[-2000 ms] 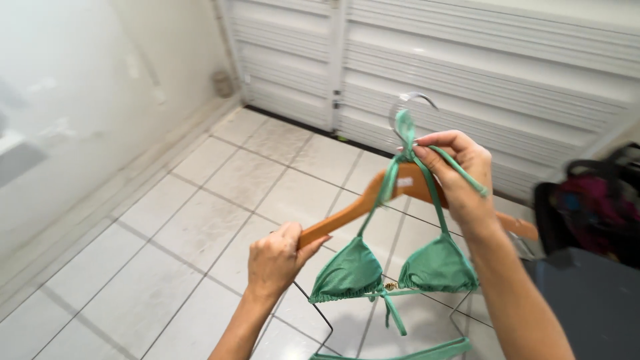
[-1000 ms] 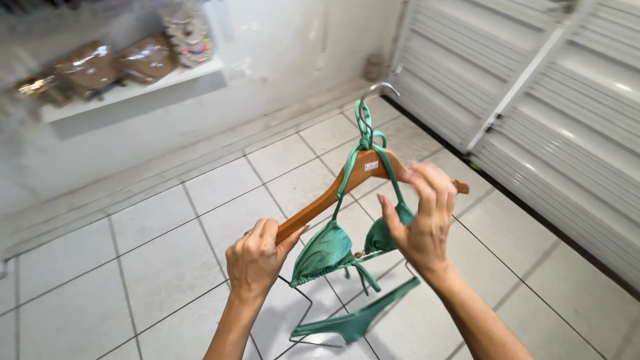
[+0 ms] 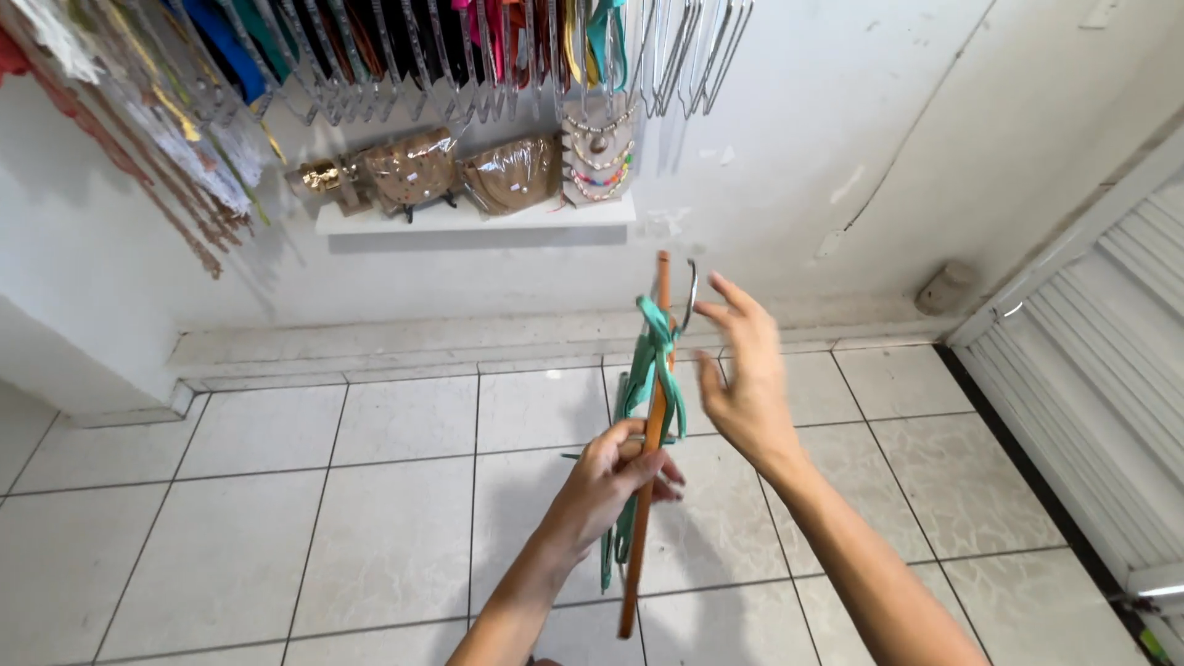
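Note:
A wooden clothes hanger (image 3: 653, 435) is seen nearly edge-on in the head view, its metal hook (image 3: 691, 294) at the upper right. My left hand (image 3: 615, 472) grips the wood below the middle. A green string bikini (image 3: 659, 347) hangs on it, its strap tied around the hanger close to the hook; the lower pieces are partly hidden behind my left hand and the wood. To the right of the hook, my right hand (image 3: 745, 370) is raised with fingers apart and holds nothing.
Ahead on the wall, a white shelf (image 3: 481, 218) carries plastic-wrapped brown bags (image 3: 513, 174) and a necklace display (image 3: 598, 162). Above it hang garments on clear hangers (image 3: 444, 55) and empty metal ones (image 3: 694, 46). A ribbed white shutter (image 3: 1101, 370) stands at right, over a tiled floor (image 3: 398, 527).
The hanger has turned from broadside to nearly edge-on. My right hand, at the straps two seconds ago, is now off the bikini. The view has swung left to the wall with the shelf.

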